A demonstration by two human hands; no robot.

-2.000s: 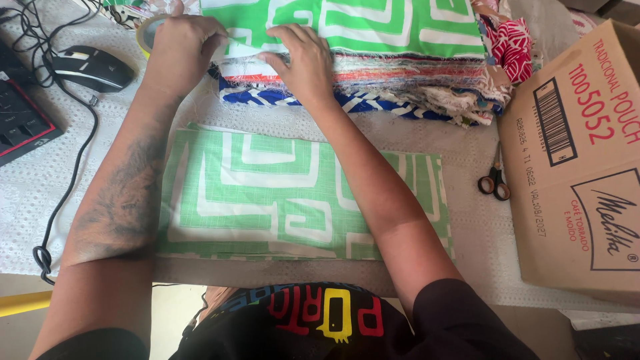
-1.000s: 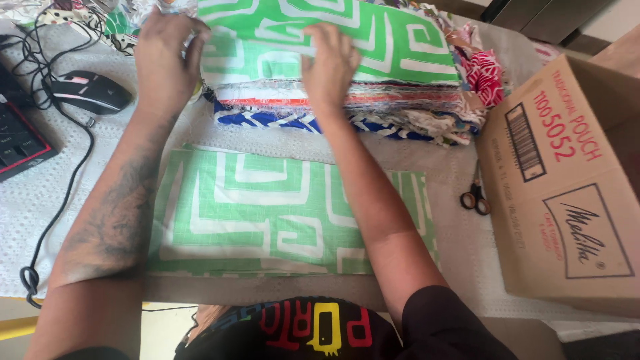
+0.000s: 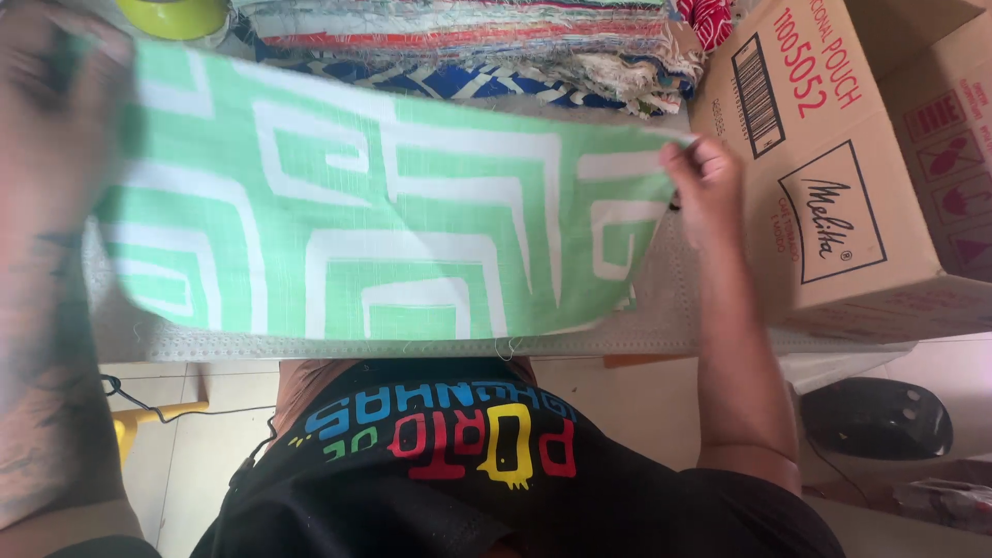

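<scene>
A green and white patterned fabric piece (image 3: 403, 209) is stretched between my two hands over the near part of the table. At its left end my left hand (image 3: 70, 101) is blurred, with fingers curled at the fabric's upper corner. My right hand (image 3: 704, 174) pinches the upper right corner between thumb and fingers. The cloth's lower edge sags in a curve, with loose threads hanging from it. Beyond it lies a stack of folded fabrics (image 3: 465, 35) with frayed edges, a blue and white one (image 3: 465, 81) at the bottom.
A cardboard box (image 3: 821, 155) with printing stands at the right, beside my right forearm. A yellow-green roll of tape (image 3: 172, 17) lies at the top left. The covered table's near edge (image 3: 232, 349) runs just in front of my body. A dark object (image 3: 876, 418) is below, at the right.
Both hands were at the fabric stack; now they hold a green and white piece spread nearer to me, and the right hand has moved far right. The view has shifted closer.
</scene>
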